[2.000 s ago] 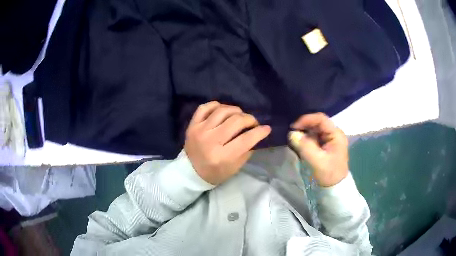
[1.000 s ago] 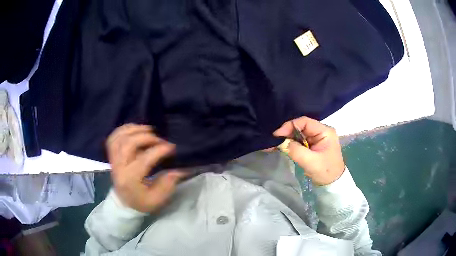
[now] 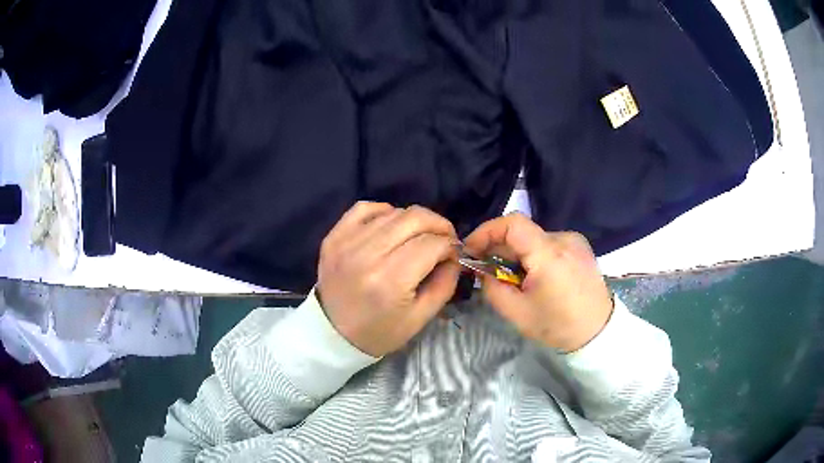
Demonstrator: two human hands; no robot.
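Note:
A dark jacket (image 3: 271, 136) lies spread over the white table, with a small cream label (image 3: 620, 107) on its right part. My left hand (image 3: 388, 276) pinches the jacket's lower edge near the middle. My right hand (image 3: 547, 285) holds thread snips (image 3: 492, 269) with a green and yellow handle. The silver blades point left and meet the fingertips of my left hand at the cloth edge. Any thread there is too fine to tell.
A dark phone (image 3: 98, 195) lies at the jacket's left edge, beside a pale bundle (image 3: 54, 203). Another dark garment (image 3: 72, 50) lies at the upper left. Clear plastic (image 3: 108, 321) hangs below the table's left edge. The floor (image 3: 741, 344) is green.
My left hand has moved right and up to meet my right hand, which has moved slightly left. The jacket edge between them is gathered up, and a white gap now shows above my right hand.

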